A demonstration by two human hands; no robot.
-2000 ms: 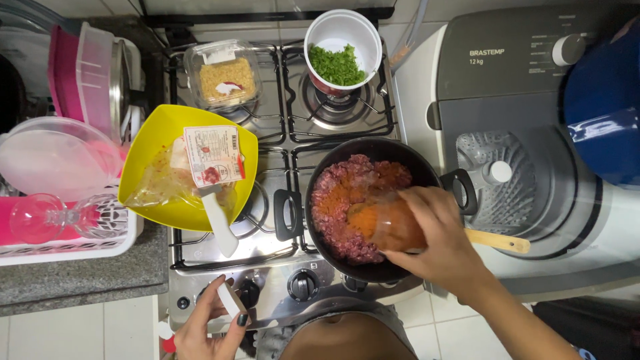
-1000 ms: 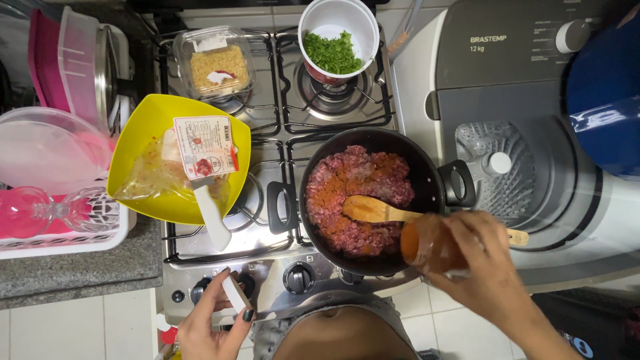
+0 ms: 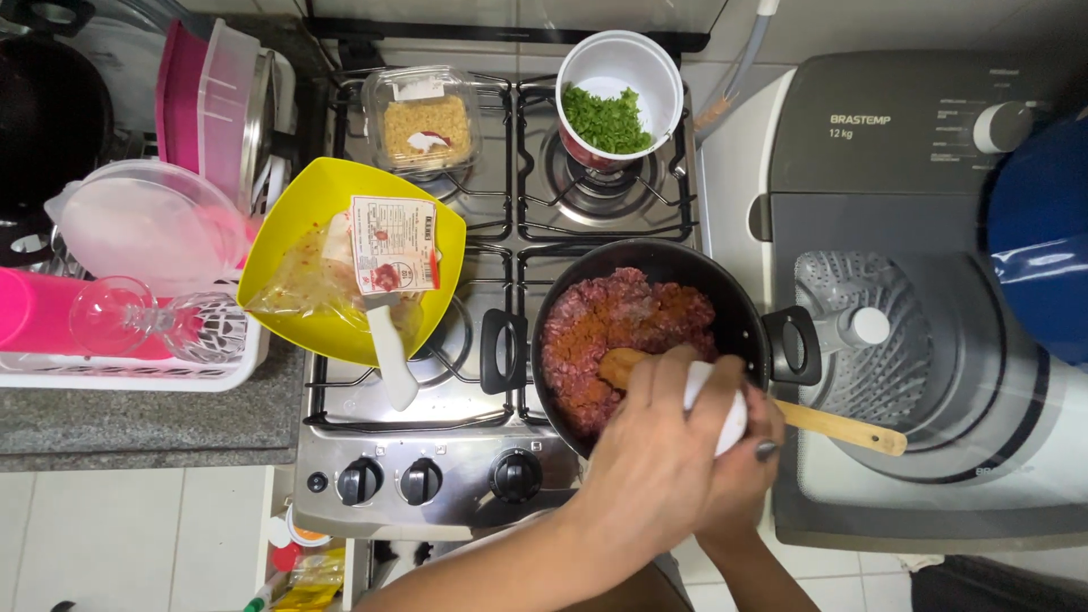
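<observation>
My left hand (image 3: 671, 425) grips a white lid (image 3: 718, 408) over the near right part of a black pot (image 3: 750, 340). Beneath and behind it is my right hand (image 3: 744, 484); the spice jar it held is hidden by the hands and lid. Ground raw meat (image 3: 586, 323) with reddish-brown powder on it fills much of the pot. A wooden spoon (image 3: 841, 427) rests in the pot, its handle sticking out over the right rim. To the left, a yellow bowl (image 3: 340, 174) holds a labelled plastic bag (image 3: 297, 276) and a white-handled knife (image 3: 391, 357).
A white tub (image 3: 667, 81) of chopped green herbs and a clear container (image 3: 425, 127) of yellowish crumbly food stand on the back of the gas stove (image 3: 399, 501). A dish rack (image 3: 212, 374) stands left, a washing machine (image 3: 901, 178) right. An open drawer (image 3: 280, 510) holds packages.
My left hand has moved right with the white lid, from in front of the stove knobs to my right hand at the pot. More reddish-brown powder lies on the meat than two seconds ago.
</observation>
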